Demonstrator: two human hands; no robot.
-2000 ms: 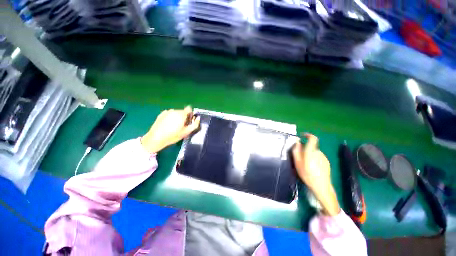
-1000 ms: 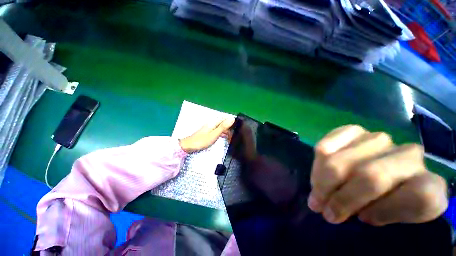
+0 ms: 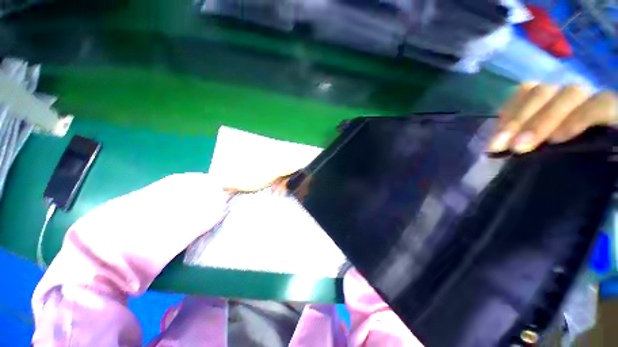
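Note:
A glossy black panel is held up and tilted at the right, close to the camera. My right hand grips its upper right edge, fingers over the rim. My left hand lies low over the white bubble sleeve, its fingertips at the panel's left corner; they are partly hidden and blurred, so whether they grip it I cannot tell. The sleeve lies flat on the green bench mat, partly covered by my left forearm and the panel.
A dark phone with a white cable lies at the left. Sleeves are stacked at the far left, beside a pale bracket. Blurred stacks stand at the back. A red thing shows at the upper right.
The panel has risen from the sleeve, swung right and tilted, showing more of its glossy face. My right hand has moved up and right with it. My left hand has stayed low at the sleeve.

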